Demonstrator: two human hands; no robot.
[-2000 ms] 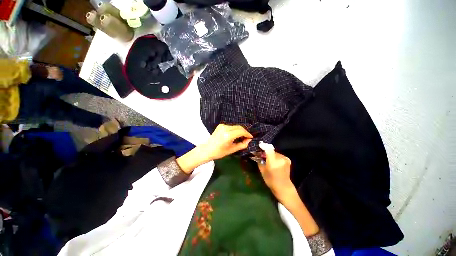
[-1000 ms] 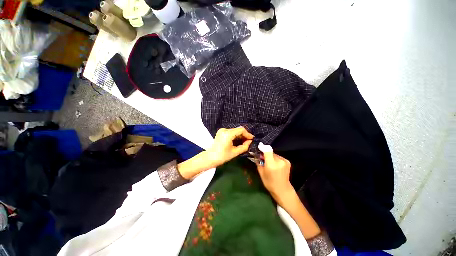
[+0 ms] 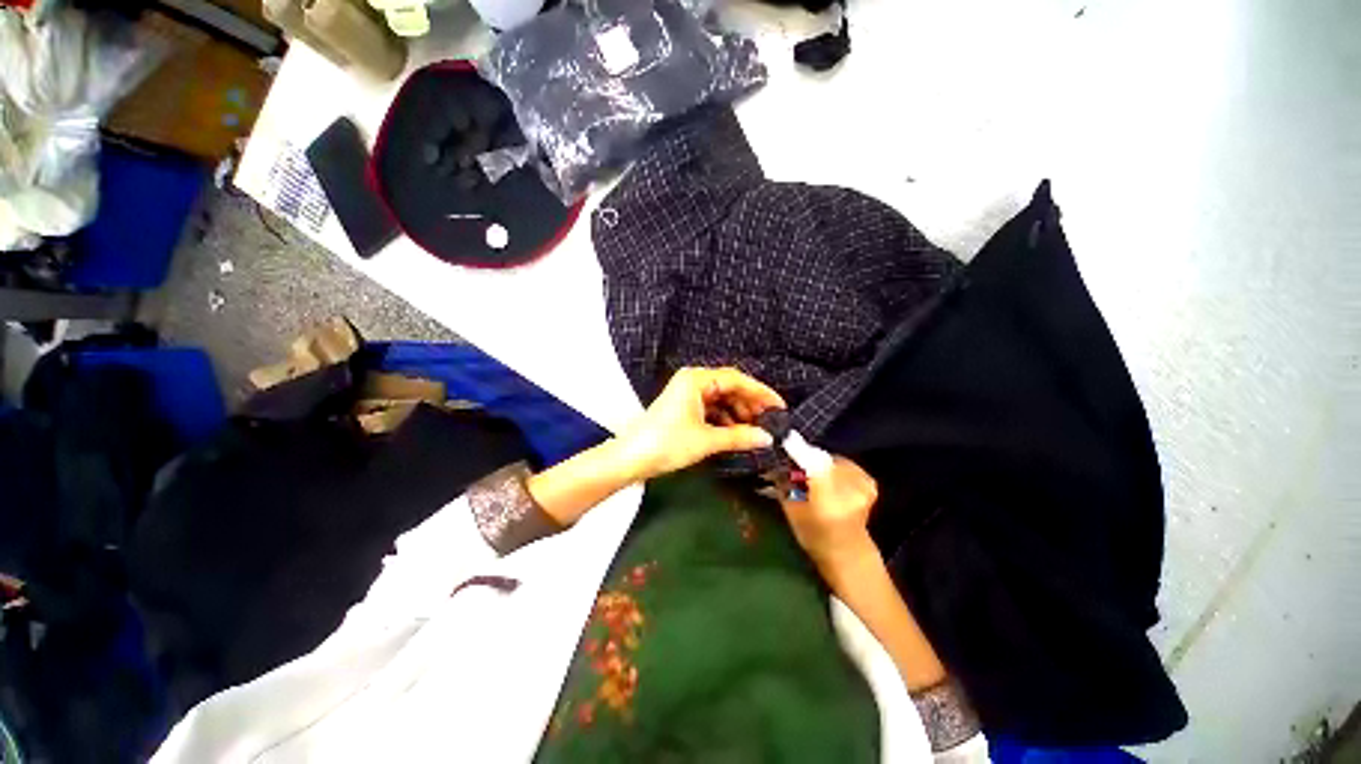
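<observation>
The dark garment (image 3: 806, 269) lies over the table edge, pale-checked face on the left and plain black side on the right. My left hand (image 3: 709, 415) pinches the checked cloth edge between thumb and fingers. A small dark button (image 3: 776, 423) shows between the fingertips of both hands. My right hand (image 3: 828, 493) is closed at the same spot, with a white wrap (image 3: 808, 454) on a finger. Snips (image 3: 796, 485) with a blue part show in its palm. A needle and thread cannot be made out.
A black button tray (image 3: 433, 224) with red rim holds dark buttons and a white disc. A clear plastic bag (image 3: 605, 90) touches it. A phone (image 3: 354, 187) lies left of it on a printed sheet (image 3: 291, 187). Tan thread cones (image 3: 351, 33) stand at the table corner.
The table items sit slightly higher in the view. My left fingers have moved slightly right towards my right hand, and the dark button shows more clearly between them. The right hand has tilted a little.
</observation>
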